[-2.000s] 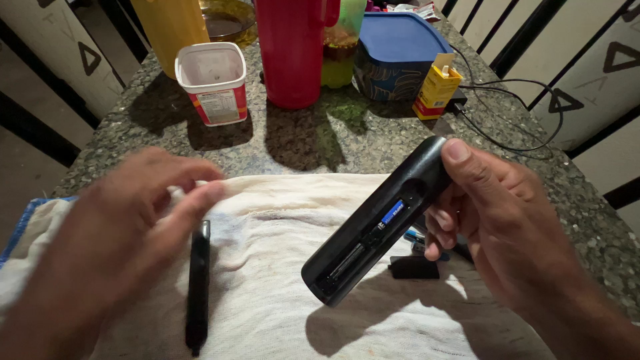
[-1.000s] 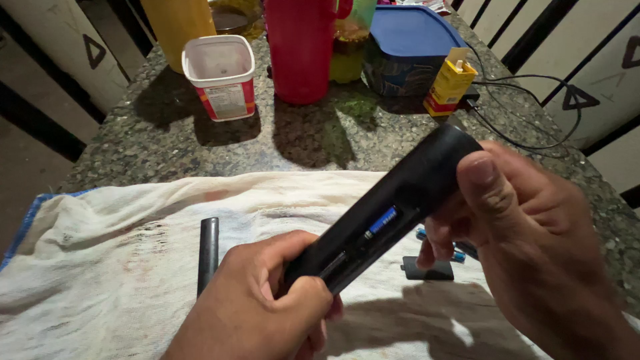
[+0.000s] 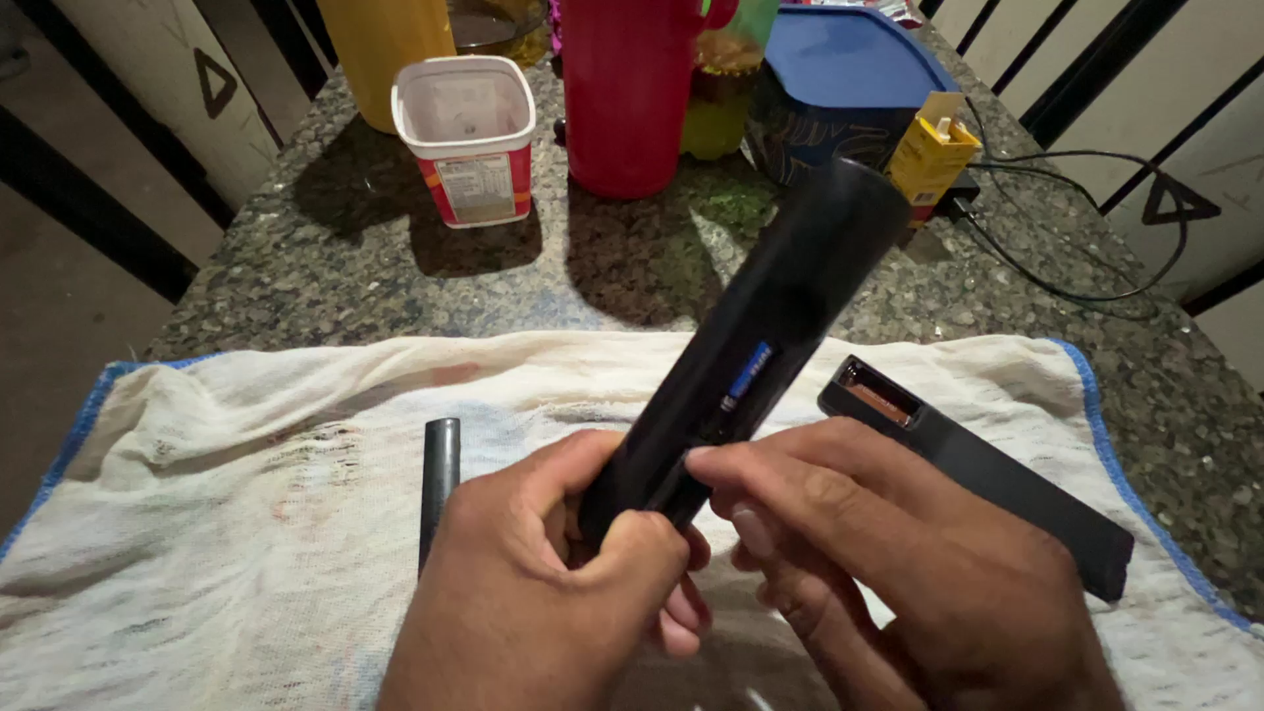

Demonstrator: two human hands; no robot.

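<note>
A black remote control [image 3: 780,286] is tilted up to the right, its open battery compartment facing me with a blue battery [image 3: 748,375] inside. My left hand [image 3: 553,583] is closed around its lower end. The index fingertip of my right hand [image 3: 918,553] touches the remote beside the compartment; whether those fingers grip it cannot be told. Behind my right hand lies a second black remote [image 3: 1017,494], its battery compartment uncovered. A narrow black piece [image 3: 440,484] rests on the cloth [image 3: 227,513], partly behind my left hand.
On the granite table [image 3: 326,286] stand a white and red plastic tub [image 3: 479,148], a red pitcher [image 3: 627,99], a yellow container [image 3: 390,59], a blue-lidded container [image 3: 854,59] and an opened yellow carton [image 3: 933,158]. A black cable [image 3: 1066,286] loops at the right.
My left hand has come over from the left and taken hold of the remote's lower end. My right hand has moved from its upper end down to beside the battery compartment.
</note>
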